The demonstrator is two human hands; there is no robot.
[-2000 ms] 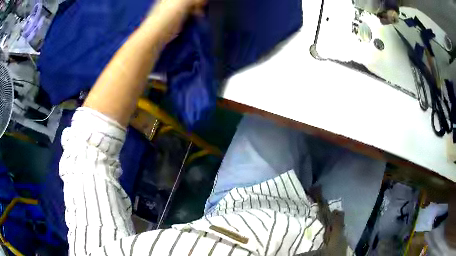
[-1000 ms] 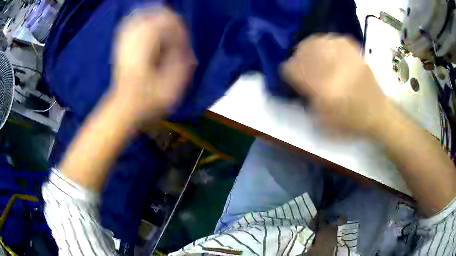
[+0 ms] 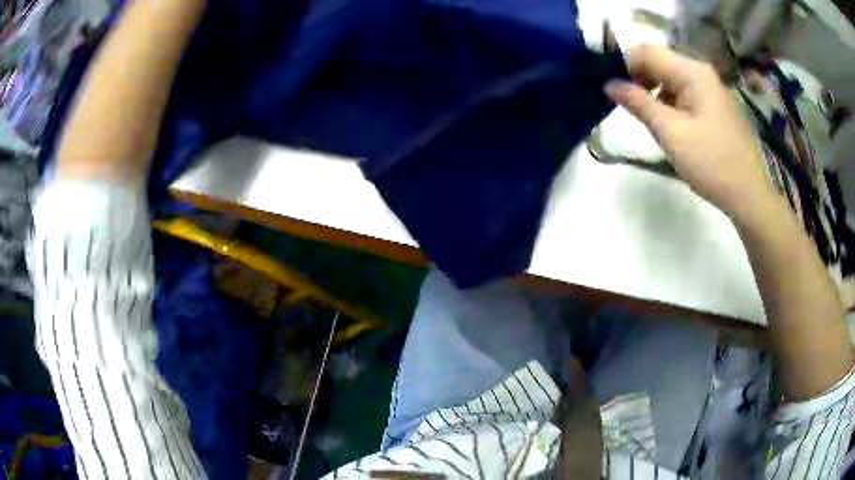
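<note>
The navy blue garment piece [image 3: 375,84] lies spread over the white table, and a pointed corner of it hangs over the table's front edge. My right hand [image 3: 689,117] is at the upper right, with thumb and fingers pinching the dark edge of the cloth near the machine. My left forearm reaches up over the cloth at the upper left; my left hand is cut off by the top edge of the picture.
The white table [image 3: 647,244] has a brown front edge. Machine parts and dark cords [image 3: 797,141] are at the right. A yellow trolley frame [image 3: 253,258] stands below the table at left, with blue cloth [image 3: 206,347] hanging beside it. My lap is under the table edge.
My left arm has moved up and left, taking the hand out of the picture. My right hand has moved up to the cloth's edge. The cloth has spread rightward across the table.
</note>
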